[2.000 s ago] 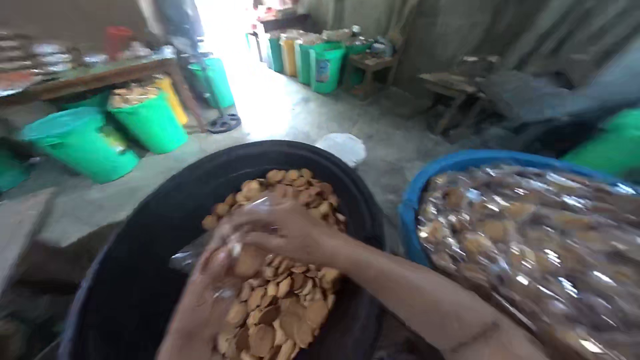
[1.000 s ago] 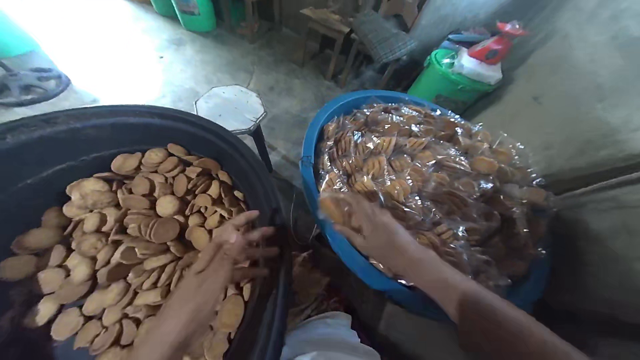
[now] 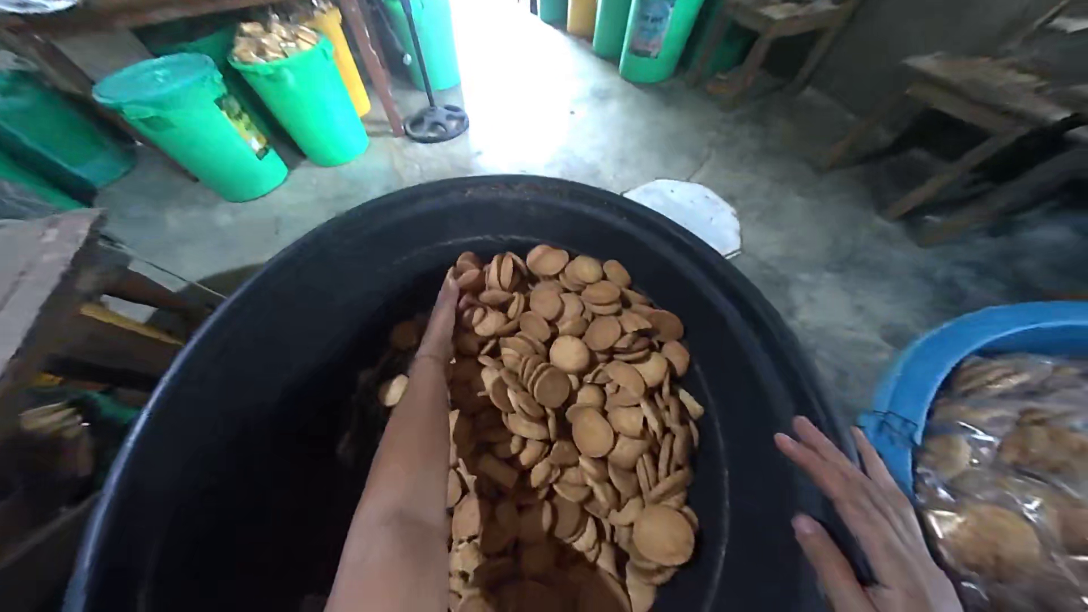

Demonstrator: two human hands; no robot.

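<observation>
A heap of round brown biscuits (image 3: 586,382) fills the right part of a large black plastic tub (image 3: 255,340). My left hand (image 3: 442,319) reaches down into the tub along the heap's left side, palm edge-on against the biscuits; its fingers are partly hidden, so a hold cannot be told. Over the tub's right rim my right hand (image 3: 858,510) is spread, fingers apart, holding nothing. Right beside it is a blue tub (image 3: 901,391) of biscuits packed in clear plastic bags (image 3: 994,510).
A white-topped stool (image 3: 688,212) is just beyond the black rim. Green bins (image 3: 204,127) and a stand with a round base (image 3: 435,124) are at the upper left. Wooden stools (image 3: 969,110) stand upper right, a wooden table (image 3: 42,272) at the left edge.
The view has swung back left from the blue tub. My right hand was over the bagged biscuits and is now by the black rim; my left hand has moved to the heap's left side.
</observation>
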